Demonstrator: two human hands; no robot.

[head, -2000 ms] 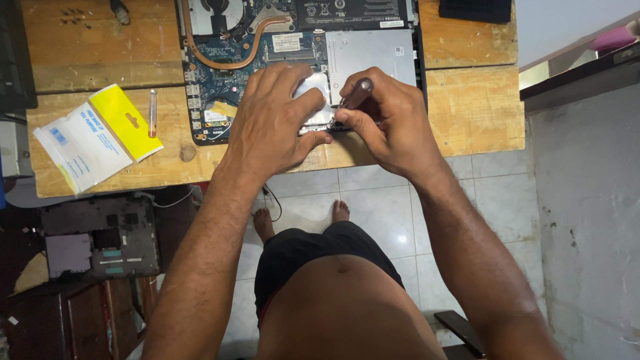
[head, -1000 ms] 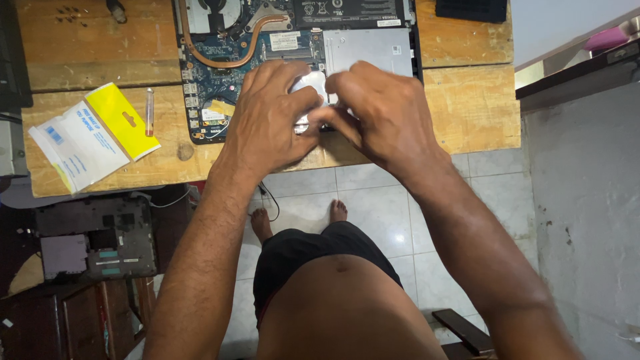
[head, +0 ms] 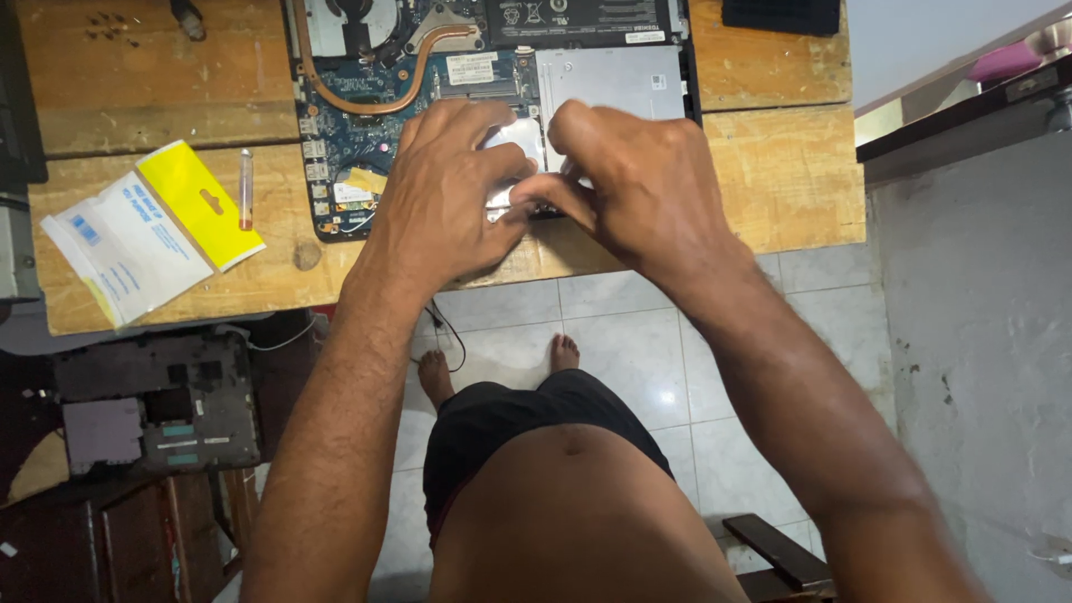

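Observation:
An opened laptop (head: 335, 146) lies on the wooden table, showing its blue circuit board, a copper heat pipe (head: 419, 75), a black Toshiba battery (head: 578, 18) and an optical drive's metal cover (head: 620, 79). My left hand (head: 456, 184) rests over the board's lower part, fingers curved around a silvery metal part (head: 515, 142) near the laptop's front edge. My right hand (head: 641, 180) is beside it over the drive's corner, thumb reaching toward the left fingers. Its curled fingers hide whatever lies between them, so a hold cannot be told.
A yellow and white plastic packet (head: 155, 230) and a slim clear tube (head: 245, 189) lie at the left. Small screws (head: 113, 29) are scattered at the back left. A black object (head: 780, 15) is at the back right. Below left sits another laptop casing (head: 159, 402).
Two seconds ago my right hand held a dark-handled screwdriver at the metal part; its handle is now out of sight. The right hand has turned, with its knuckles raised. My left hand stays nearly in place.

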